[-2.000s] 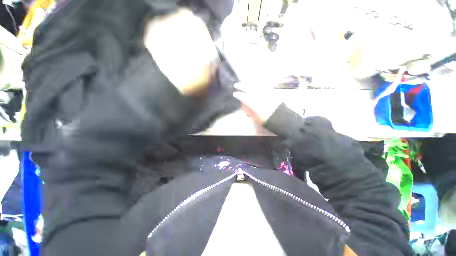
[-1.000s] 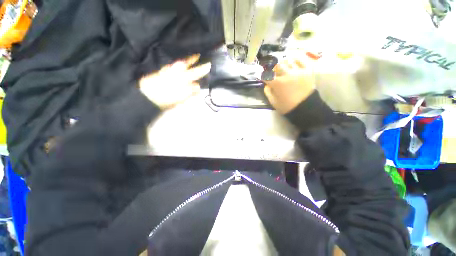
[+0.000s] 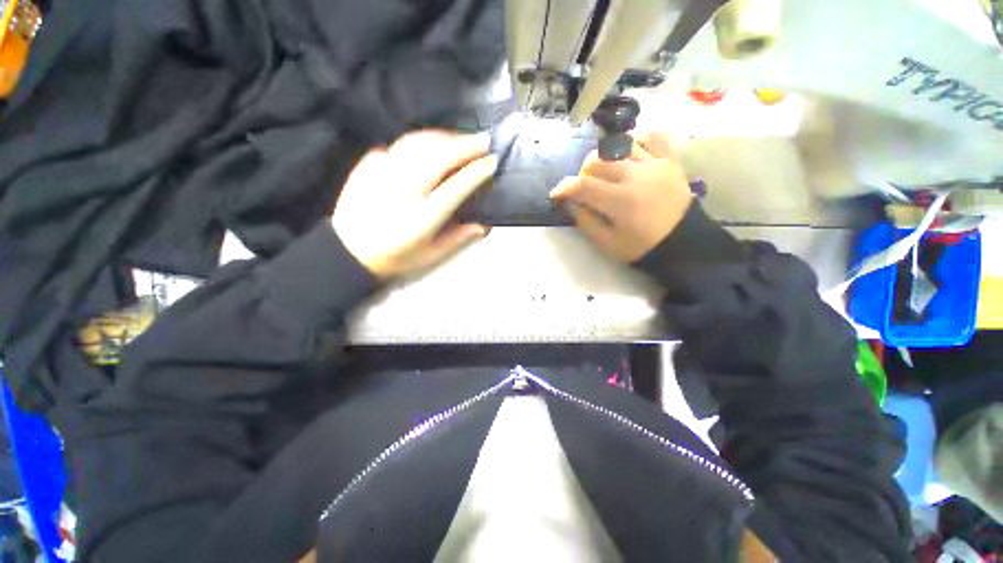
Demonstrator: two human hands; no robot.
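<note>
A black garment is heaped over the left of the table. Its flat, smoother edge piece lies on the machine bed under the presser foot and needle. My left hand rests on the left side of this edge, fingers pointing right, thumb and fingertips on the cloth. My right hand holds the right edge of the piece, partly behind the black knob. The pale sewing machine marked "TYPICAL" stands at the upper right. No label can be made out.
A blue bin with scraps stands at the table's right, with a white ribbon hanging over it. Red and orange rings lie behind the bed. The ruler-marked table edge runs before my lap.
My left hand has moved right onto the flat cloth edge. The cloth now lies flat under the presser foot, between both hands. My right hand stays by the black knob, slightly lower.
</note>
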